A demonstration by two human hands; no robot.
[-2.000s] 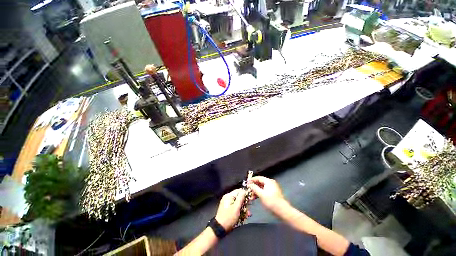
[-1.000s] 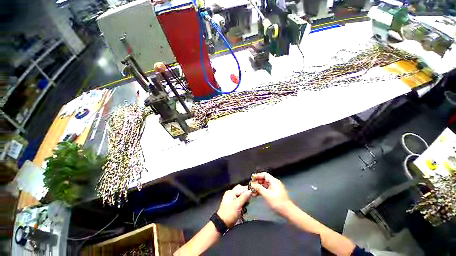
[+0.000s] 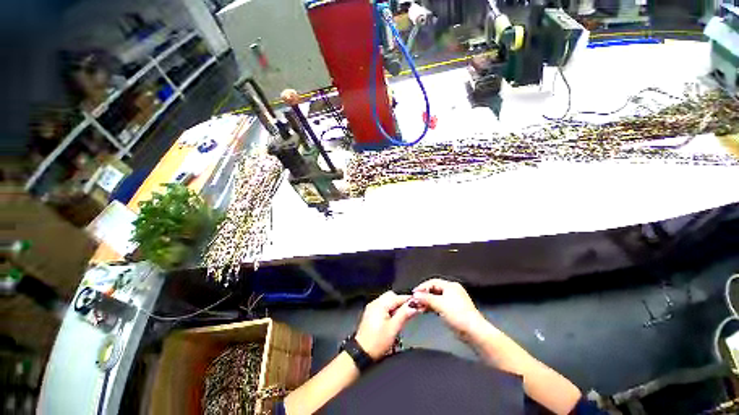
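Observation:
My left hand [image 3: 382, 321], with a dark wristband, and my right hand [image 3: 447, 305] meet at the fingertips in front of my dark apron. They pinch a small piece of speckled cord [image 3: 416, 304] between them. Most of the cord is hidden by my fingers, and a little hangs below my left hand. A long bundle of speckled cords [image 3: 486, 151] lies along the white table [image 3: 502, 212]. A lever press [image 3: 296, 158] with a round wooden knob stands at the bundle's left end. Another cord bundle [image 3: 247, 215] hangs over the table's left end.
A wooden crate [image 3: 288, 357] holding cords stands on the floor at lower left. A green plant [image 3: 168, 225] stands beside the left bundle. A red panel [image 3: 350, 73], grey box [image 3: 275, 49] and blue hose [image 3: 425, 101] are behind the press. A dark machine [image 3: 527, 53] stands further back.
The view has turned left, so the table has shifted right and more of the wooden crate shows. My hands stay together on the cord, with less of it showing than two seconds ago.

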